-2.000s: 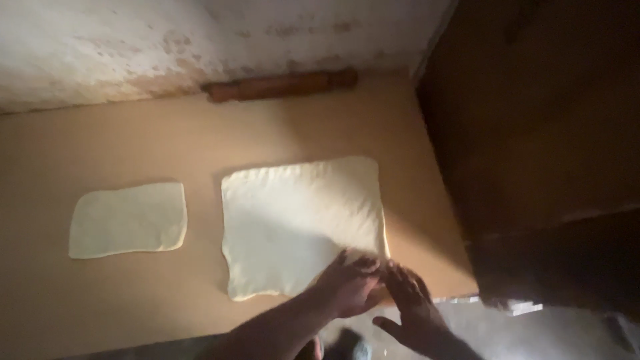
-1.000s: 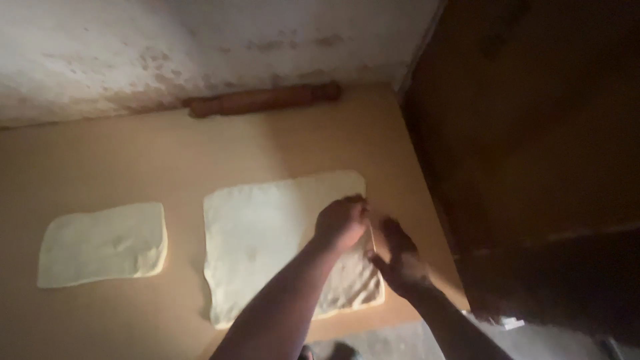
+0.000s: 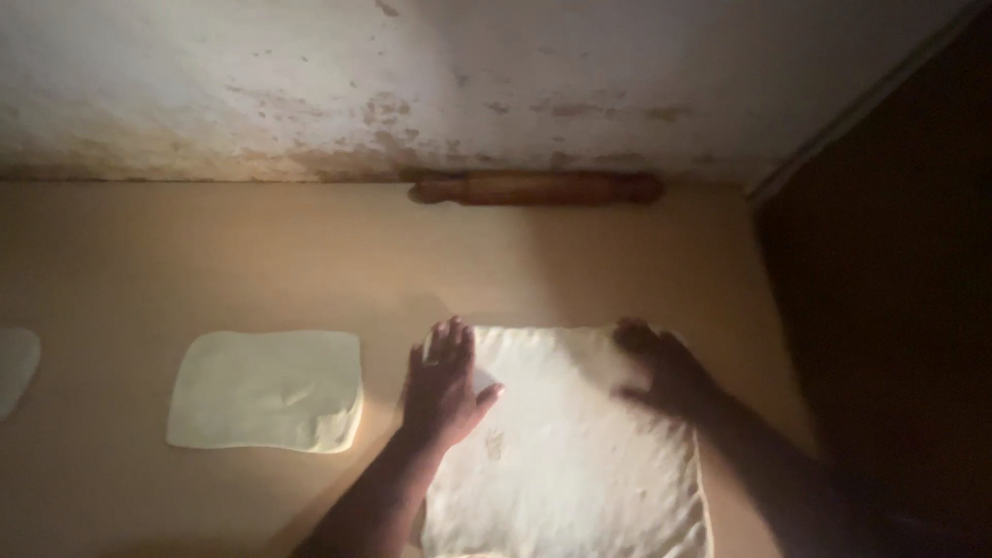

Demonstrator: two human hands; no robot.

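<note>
A large sheet of rolled dough (image 3: pixel 562 442) lies flat on the tan work surface, its lower edge cut off by the frame. My left hand (image 3: pixel 446 384) rests palm down over its upper left corner, fingers pointing away from me and thumb spread onto the dough. Over the upper right corner lies my right hand (image 3: pixel 663 364), somewhat blurred, with its thumb apart from the fingers. Neither hand grips anything. To the left is a smaller rectangular piece of dough (image 3: pixel 263 391), its lower right corner thick and creased.
A wooden rolling pin (image 3: pixel 539 188) lies at the back of the work surface (image 3: pixel 232 256), along the stained wall (image 3: pixel 310 85). Part of another dough piece (image 3: pixel 14 368) shows at the left edge. A dark brown panel (image 3: pixel 891 310) borders the surface on the right.
Both hands were at the big sheet's right edge; the left has moved across to the upper left corner and the right to the upper right corner. The view has shifted.
</note>
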